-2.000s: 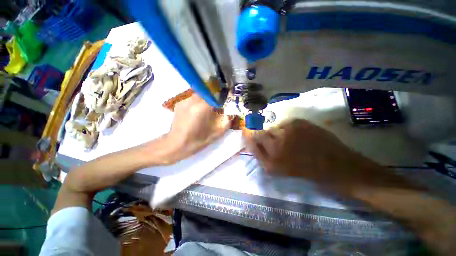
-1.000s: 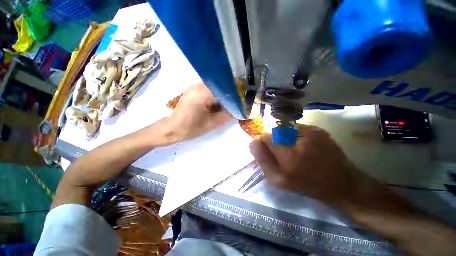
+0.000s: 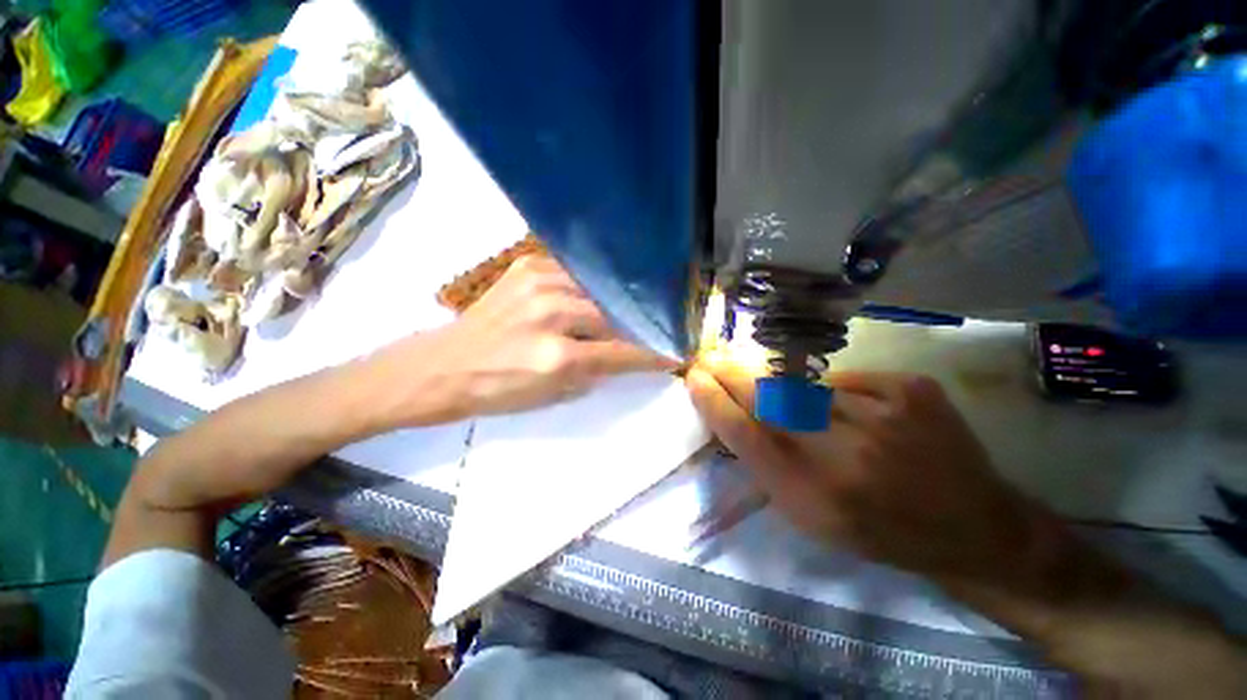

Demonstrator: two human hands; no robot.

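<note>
The panel lies with its white backing (image 3: 568, 486) up, its pointed end reaching over the table's front edge. A brown textured part (image 3: 486, 278) shows beyond my left hand. My left hand (image 3: 533, 342) presses on the panel, its fingertips at the needle area. My right hand (image 3: 855, 458) holds the panel's edge there, thumb and finger close to the left fingertips. The needle and presser foot are hidden behind the sewing machine's blue guard (image 3: 588, 151) and my fingers. Silver snips (image 3: 728, 517) show blurred under my right hand.
A heap of pale pieces (image 3: 280, 205) lies at the table's left. Stacked brown panels (image 3: 164, 178) line the left edge. A blue knob (image 3: 793, 404) and spring hang over my right hand. A phone (image 3: 1105, 362) lies at right. A ruler-marked edge (image 3: 656, 588) runs in front; brown pieces (image 3: 356, 615) sit below.
The view has moved closer to the machine head, so the guard looks larger. My left fingertips have come right to the needle area and now meet my right fingers, covering the brown bit seen there.
</note>
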